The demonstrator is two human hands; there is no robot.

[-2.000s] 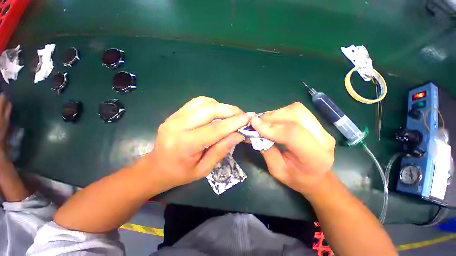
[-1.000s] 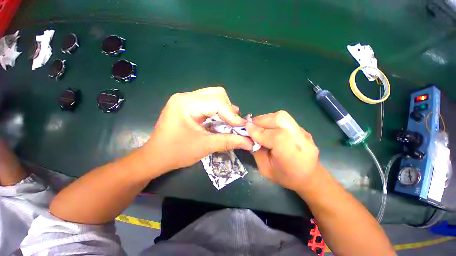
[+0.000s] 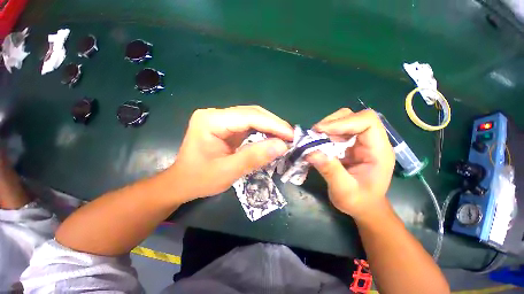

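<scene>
My left hand (image 3: 232, 152) and my right hand (image 3: 356, 161) meet over the bench in the centre. Between their fingertips they hold a crumpled white wipe (image 3: 296, 171) with dark smudges. A dark edge of a black part (image 3: 309, 147) shows in its folds; most of it is hidden by wipe and fingers. A smudged square wipe (image 3: 258, 196) lies on the bench below my left hand. Several round black parts (image 3: 149, 80) stand in a loose group at the left.
White scraps (image 3: 56, 51) lie far left, near a red tray's edge (image 3: 8, 14). A glue syringe (image 3: 404, 154) lies behind my right hand, its hose running to a blue dispenser (image 3: 482, 172). A tape ring (image 3: 409, 109) lies upper right. Another person's forearm (image 3: 11, 186) is at left.
The wipe between my hands has opened out, showing more white cloth and a dark edge. My right hand has moved slightly right and now covers part of the syringe. The view has shifted slightly.
</scene>
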